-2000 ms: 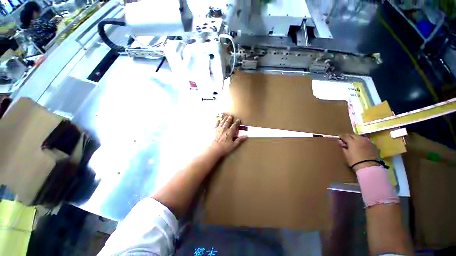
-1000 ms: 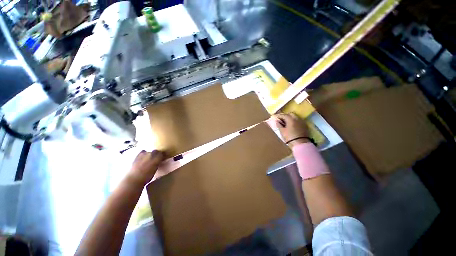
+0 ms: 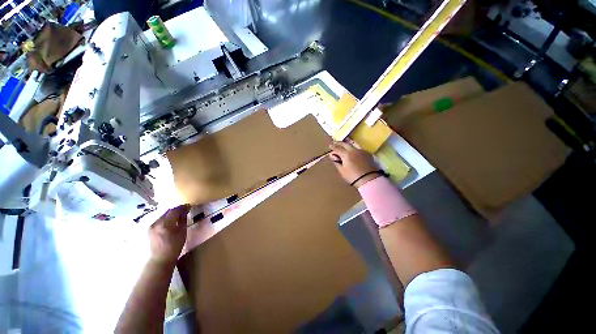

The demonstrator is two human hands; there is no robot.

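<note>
Two flat brown panels lie on the white template (image 3: 418, 163): the far panel (image 3: 242, 153) with a stepped corner, and the near panel (image 3: 274, 254). A wedge-shaped gap between them shows pink strips and black marks, wider at the left. My left hand (image 3: 170, 231) is at the far panel's near left corner, its fingertips pinched there; I cannot tell whether they grip the edge. My right hand (image 3: 355, 164) is at the gap's right end, fingers curled, its grip unclear. The hinged strip (image 3: 405, 62) stands open from the yellow flap (image 3: 369, 134).
The white sewing machine head (image 3: 98, 143) stands at left, close to my left hand. The metal clamp rail (image 3: 222, 98) runs behind the panels. A brown panel pile (image 3: 490, 147) with a green item (image 3: 444, 104) lies at right. A green spool (image 3: 160, 32) stands behind.
The view has swung right. My left hand has moved from lying flat over the gap to the far panel's corner. The gap has widened at its left end. My right hand stays at its right end.
</note>
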